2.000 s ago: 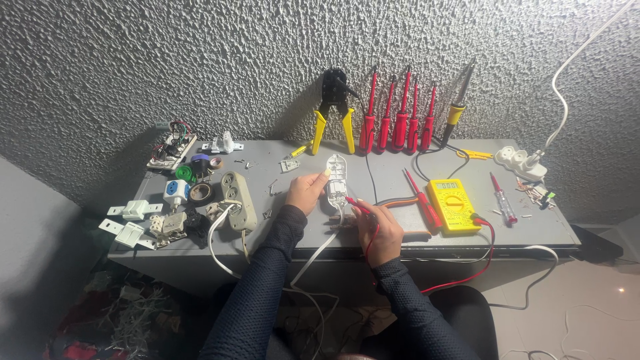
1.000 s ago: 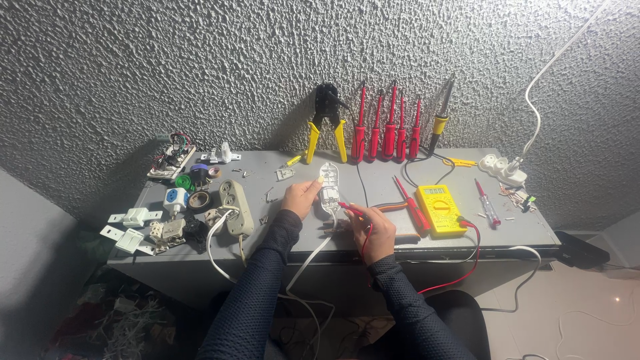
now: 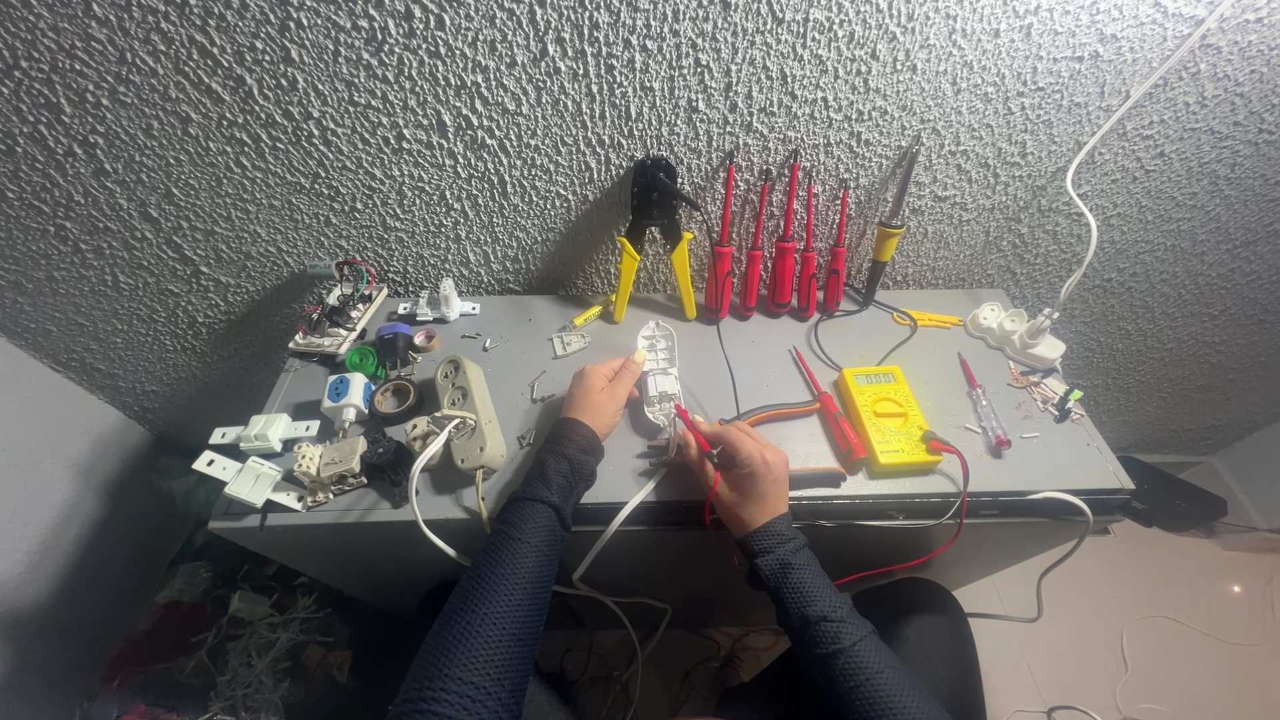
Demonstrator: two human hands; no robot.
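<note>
My left hand (image 3: 604, 393) grips the left edge of an opened white power strip housing (image 3: 657, 345), whose inner compartments face up. In my right hand (image 3: 742, 470) is a red multimeter probe (image 3: 697, 432), its tip at the lower end of the housing, near the terminals. A white cable (image 3: 625, 517) runs down from that end. Right of my right hand lies a yellow digital multimeter (image 3: 888, 418) with a lit display and the probe's red lead plugged in. A red screwdriver (image 3: 832, 415) rests against its left side. Orange-and-black pliers handles (image 3: 783, 411) show behind my right hand.
Crimping pliers (image 3: 654, 235), several red screwdrivers (image 3: 782, 275) and a soldering iron (image 3: 889, 240) lean on the textured wall. A beige power strip (image 3: 468, 413), tape rolls (image 3: 395, 398) and socket parts (image 3: 252, 480) lie left. At right are a white socket block (image 3: 1015, 335), a clear-handled tester (image 3: 985, 410) and wire scraps.
</note>
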